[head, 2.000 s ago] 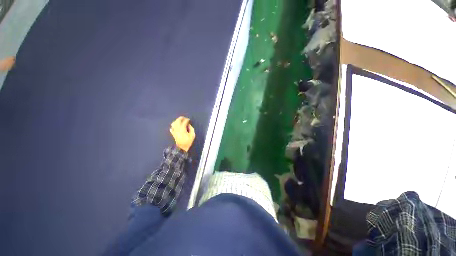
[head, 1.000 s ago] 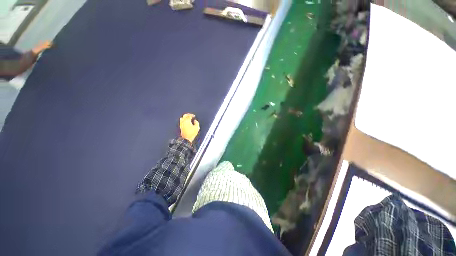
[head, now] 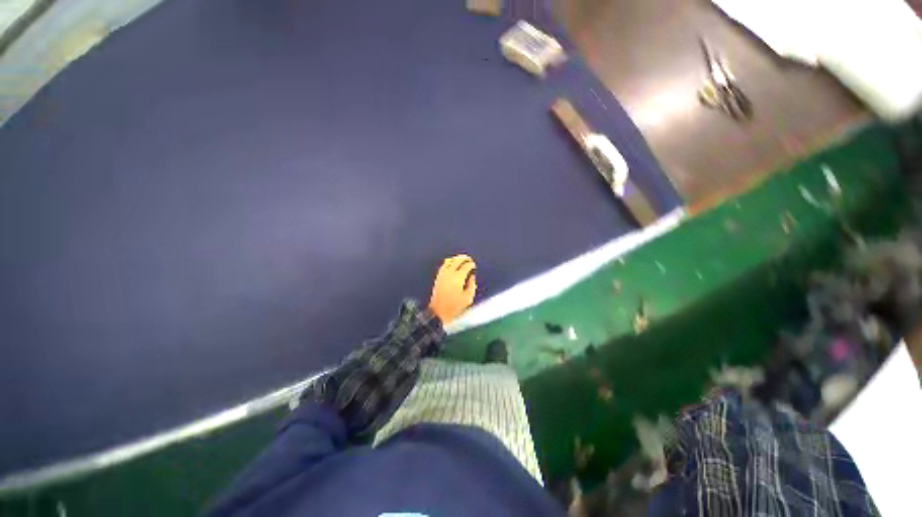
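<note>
Wide dark navy fabric [head: 263, 202] covers the long table. My left hand [head: 454, 287], bare below a plaid sleeve, rests on it beside the near pale edge. Its fingers are curled; whether they pinch cloth is too blurred to tell. A flat brown bar with white wrapping [head: 607, 164] lies near the fabric's end, beyond my hand. A pale block [head: 532, 48] and a partly cut-off brown block [head: 484, 5] lie farther back. My right hand is out of the picture; only its plaid sleeve shows at the lower right.
Shears [head: 723, 86] lie on the brown tabletop [head: 647, 45] past the fabric's end. Green floor [head: 728, 252] with scraps runs along the near edge. An offcut heap [head: 819, 303] and white sheets [head: 880, 434] are on the right.
The view has turned right, bringing the fabric's end, tabletop and shears into sight. The other person's hand has left the picture. My left hand stays near the fabric's edge.
</note>
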